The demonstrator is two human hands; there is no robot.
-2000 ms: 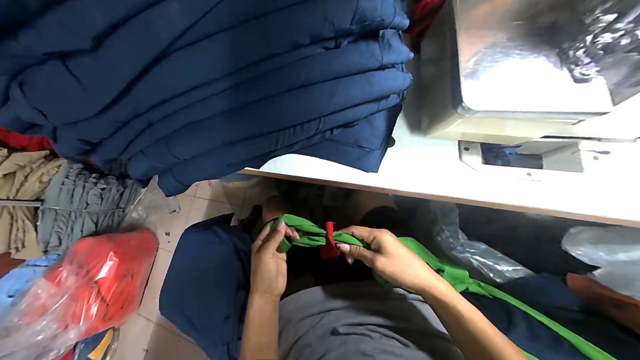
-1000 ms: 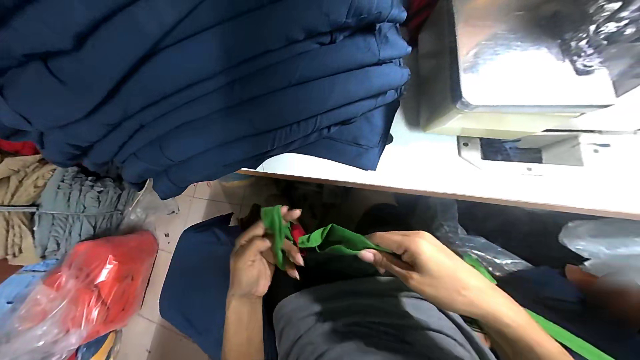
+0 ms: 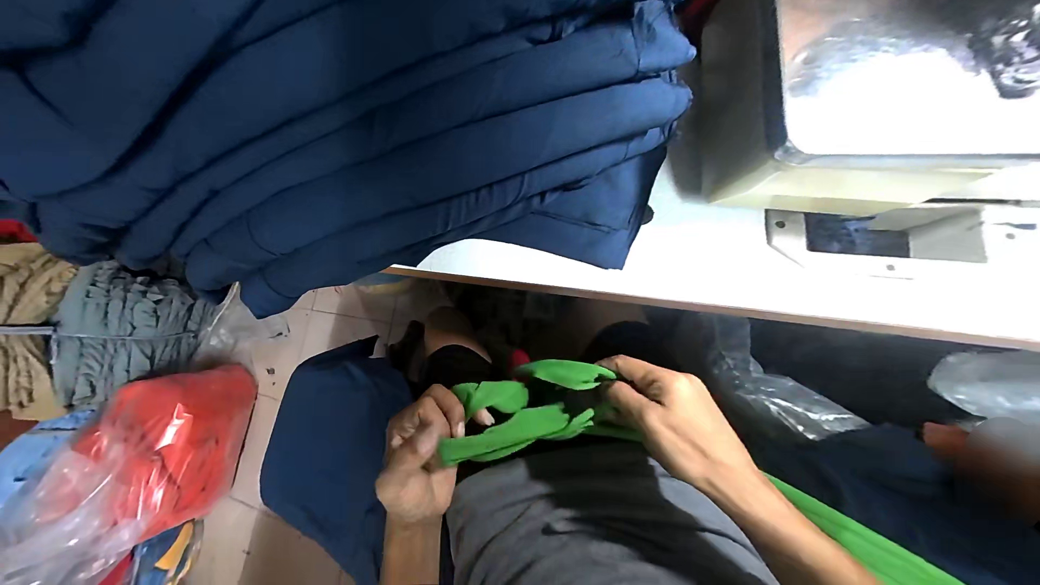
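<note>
A long strip of green cloth [image 3: 508,433] is stretched in loops between my two hands, above my lap. My left hand [image 3: 422,455] grips the loops at their left side, fingers curled in. At the upper right of the loops, my right hand [image 3: 662,406] pinches the cloth between thumb and fingers. From there the green strip runs under my right forearm toward the lower right corner. A small red piece [image 3: 520,357] shows just behind the green loops, mostly hidden.
A tall pile of navy cloth [image 3: 422,162] lies on the white table [image 3: 520,256], left of a sewing machine [image 3: 747,122]. Plastic-wrapped red cloth [image 3: 179,439] and tied grey cloth bundles [image 3: 130,333] are at left. Navy fabric [image 3: 333,455] hangs beside my left arm. Another person's hand [image 3: 967,455] is blurred at right.
The red band around the green cloth between my hands is no longer there; red shows only behind it. The green cloth has spread into open loops. Another person's blurred hand has come into view at right.
</note>
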